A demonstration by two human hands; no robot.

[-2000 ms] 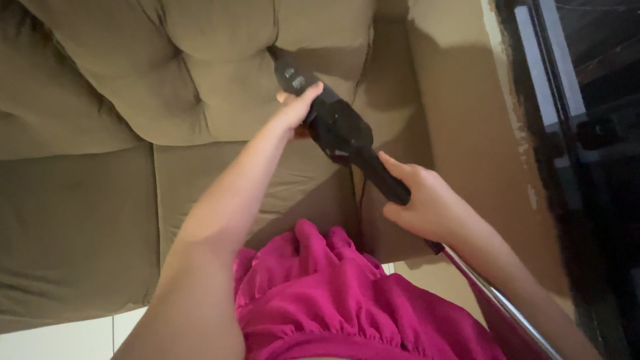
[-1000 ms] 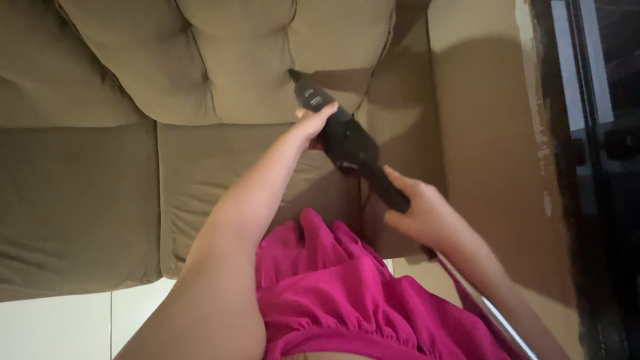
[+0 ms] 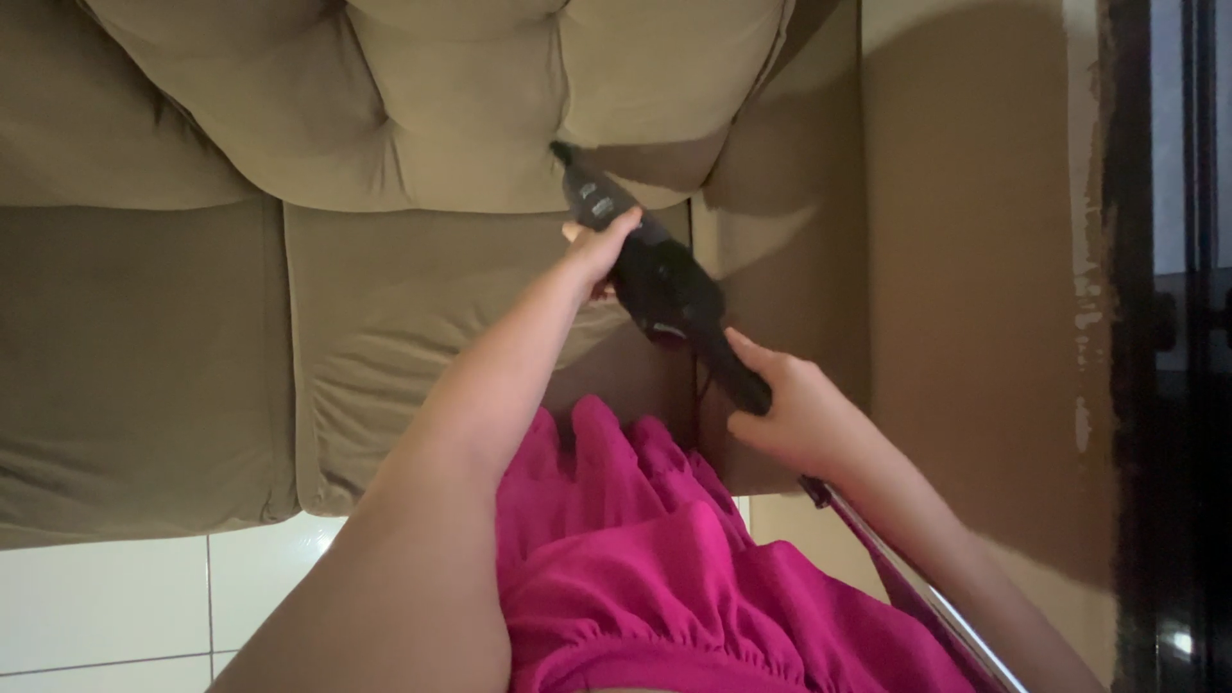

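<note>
A black handheld vacuum cleaner slants across the middle of the view, its narrow nozzle tip up against the tufted back cushion of a brown fabric sofa. My left hand grips its front body just behind the nozzle, thumb on top. Around the rear handle my right hand is closed. Under the vacuum lies the seat cushion. A thin cord hangs below the vacuum's body, partly hidden.
The sofa's arm stands to the right, beside a beige wall and a dark glossy surface. A metal tube runs below my right forearm. White floor tiles show at the lower left.
The nozzle has moved lower on the back cushion compared with two seconds ago. Both hands have kept their grip on the vacuum.
</note>
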